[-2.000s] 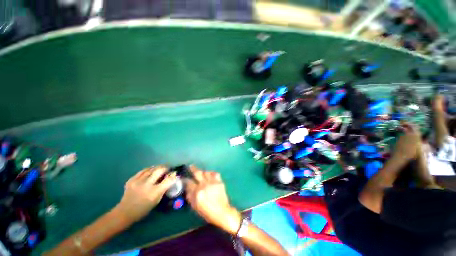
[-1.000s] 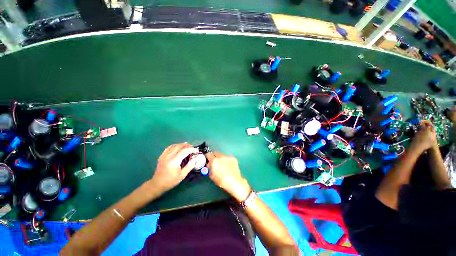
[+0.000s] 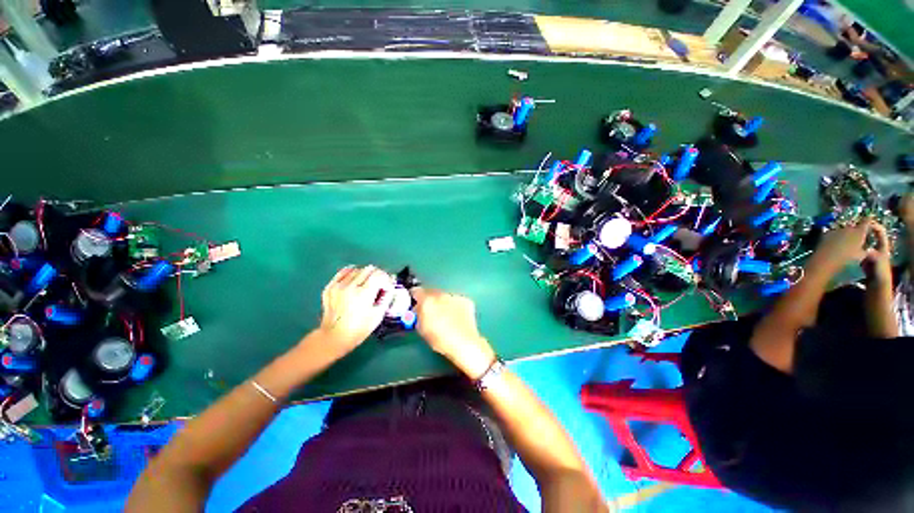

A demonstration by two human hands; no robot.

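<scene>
A black speaker housing (image 3: 399, 326) sits on the green bench in front of me. The silver-grey round driver (image 3: 400, 302) and the blue cell's round end (image 3: 409, 318) show in it between my hands. My left hand (image 3: 357, 304) grips it from the left, its fingers curled over the rim. My right hand (image 3: 447, 323) touches its right side with bent fingers. The fingertips partly hide the housing, and I cannot tell what the right fingers pinch.
Heaped unit subassemblies lie at the left (image 3: 95, 301) and right (image 3: 641, 235). A small whitish pad (image 3: 501, 243) lies by the right heap. Single units (image 3: 502, 122) stand on the darker belt. Another person's arms (image 3: 802, 291) are at far right, near a red stool (image 3: 651, 431).
The view has steadied and shifted since the blurred earliest frame. Both hands stay at the housing; the left hand's fingers now sit higher and more curled over it.
</scene>
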